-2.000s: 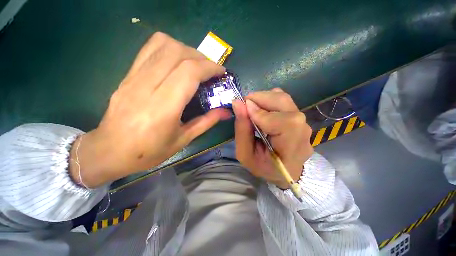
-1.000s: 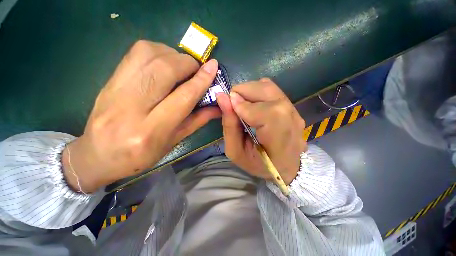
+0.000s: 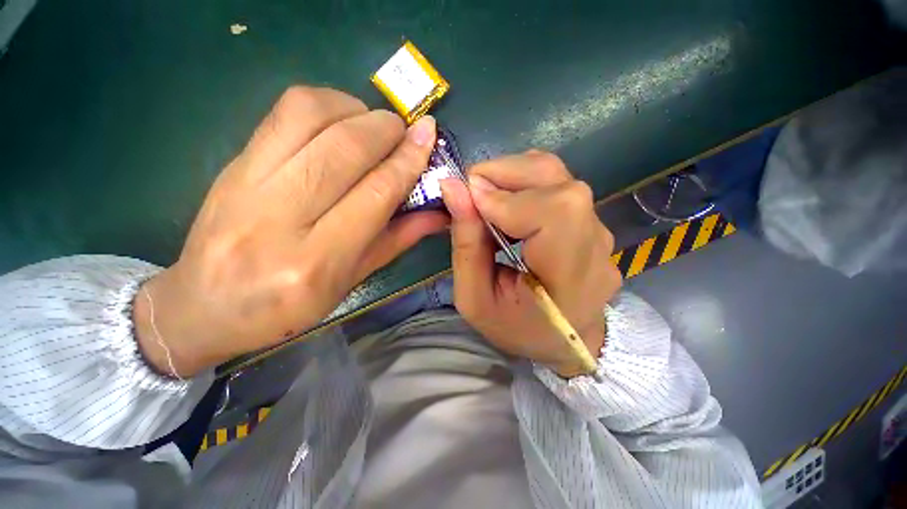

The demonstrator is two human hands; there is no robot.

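Note:
A small black device case (image 3: 430, 189) with a dark purple circuit board and bright white patches lies on the dark green bench. My left hand (image 3: 298, 219) grips it from the left and hides much of it. A white battery with yellow tape edges (image 3: 408, 80) lies just beyond the case, by my left fingertips. My right hand (image 3: 537, 239) holds slim silver tweezers (image 3: 505, 247) with a tan rear end. Their tips are at the board beside my left index finger. What the tips touch cannot be made out.
A tiny pale piece (image 3: 238, 29) lies on the dark green bench (image 3: 597, 60) at the upper left. A neighbouring person's pale sleeve (image 3: 830, 189) is at the right. Yellow-black tape (image 3: 681, 244) marks the floor past the bench edge.
Since two seconds ago, my left fingers have shifted over the case and cover more of the board, and more of the battery shows. The tweezers stay at the board.

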